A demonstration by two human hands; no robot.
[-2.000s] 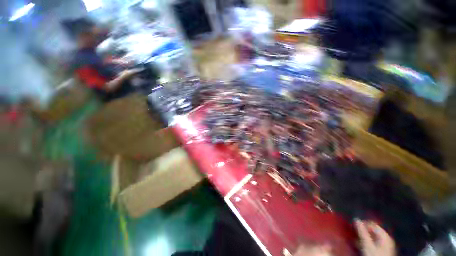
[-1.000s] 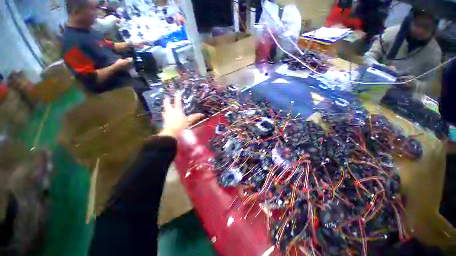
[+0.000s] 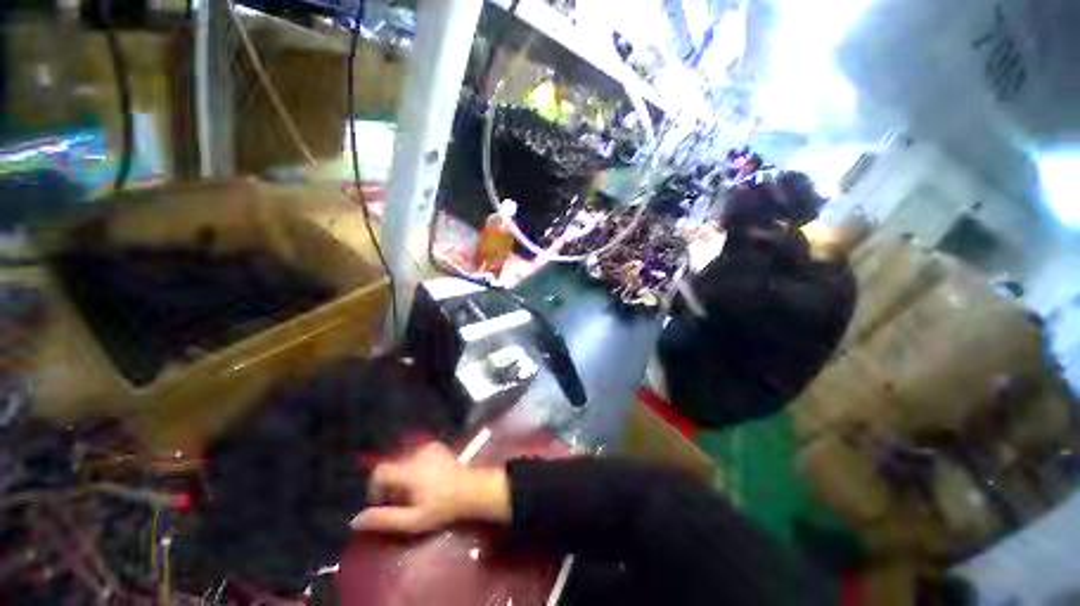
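My right hand (image 3: 429,490) comes in from the right in a black sleeve. It rests over the red mat (image 3: 409,571) at the edge of the pile of black pieces (image 3: 302,456). Its fingers are blurred, and I cannot tell whether it holds a piece. Wired units (image 3: 83,509) with reddish wires lie in a heap at the lower left. My left hand is not in view.
An open tan carton (image 3: 255,343) with dark contents stands behind the pile. A white-and-black device (image 3: 492,349) and a long black cylinder (image 3: 560,361) are beyond my hand. A person in black (image 3: 758,314) sits at the neighbouring station, near a bottle (image 3: 496,240).
The view has swung right from the wired heap to the dark pile and carton. The left hand, reaching out a second ago, has left the picture. The right hand has come into view.
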